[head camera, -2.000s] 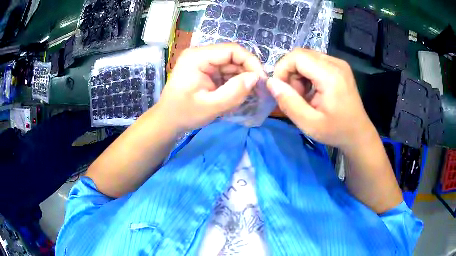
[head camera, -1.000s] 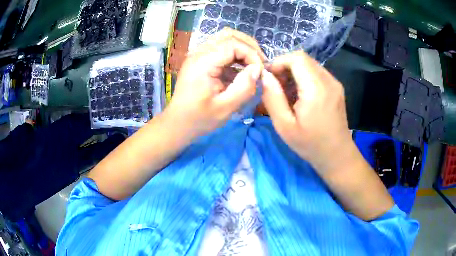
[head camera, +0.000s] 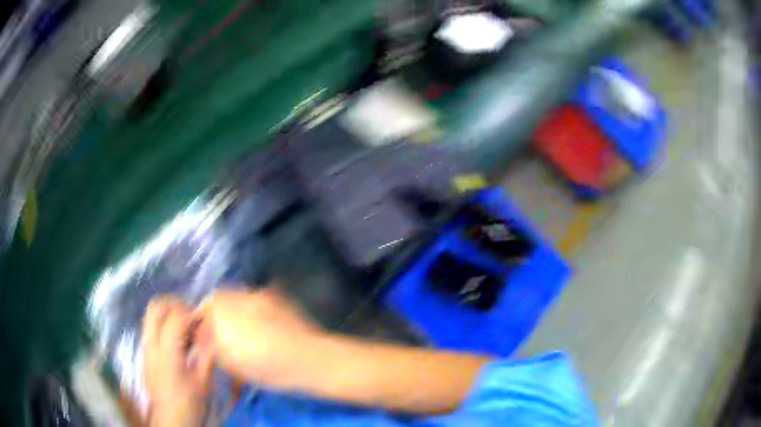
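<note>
The head view is strongly blurred. My right hand (head camera: 246, 334) is at the lower left, its forearm running right to the blue sleeve. My left hand (head camera: 171, 354) is beside it, partly cut off by the bottom edge. The fingers of both hands are close together. Whether they pinch anything cannot be made out. The clear blister tray (head camera: 125, 292) shows as a shiny shape behind and left of my hands.
Dark fixture plates (head camera: 359, 196) lie right of the tray on the green bench (head camera: 192, 117), with a pale block (head camera: 388, 113) behind them. A blue bin (head camera: 517, 308) holds black parts. A red crate (head camera: 580, 146) in a blue cart is farther off.
The view has swung to the right and tilted, so my hands, the tray and the plates have moved left in the picture. The blue bin and red crate show more fully.
</note>
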